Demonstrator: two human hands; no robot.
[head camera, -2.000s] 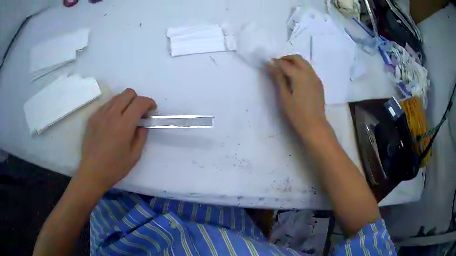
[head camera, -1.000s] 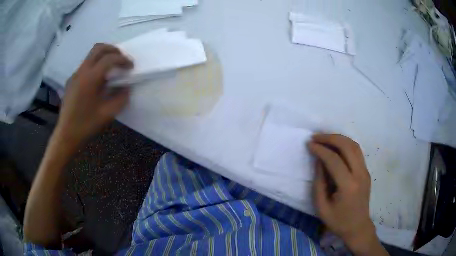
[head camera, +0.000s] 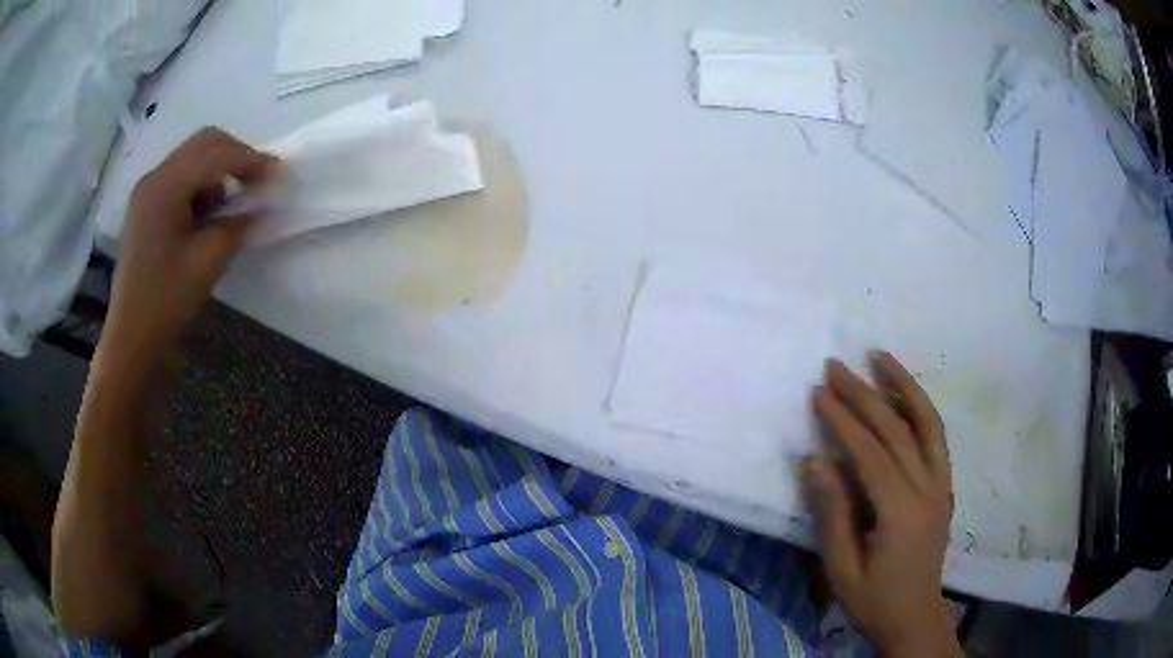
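Observation:
A flat white cut fabric piece (head camera: 720, 354) lies near the table's front edge. My right hand (head camera: 881, 469) is at its right end, fingers slightly apart; it is unclear whether they touch the cloth. My left hand (head camera: 212, 199) is at the left end of a stack of unfolded white pieces (head camera: 386, 167) with stepped ends. Its fingers are curled and blurred at the stack's end; whether it grips a piece or the metal strip cannot be told.
Another white stack (head camera: 360, 39) is at the upper left. A small finished stack (head camera: 769, 80) lies at the far centre. Larger white pieces (head camera: 1081, 219) lie at the right. The dark iron (head camera: 1126, 450) is cut off at the right edge. White cloth (head camera: 64, 142) hangs at the far left.
The view first swung left. My left hand went from the metal strip to the left stack. My right hand brought a white piece to the front, and its fingers have now spread a little.

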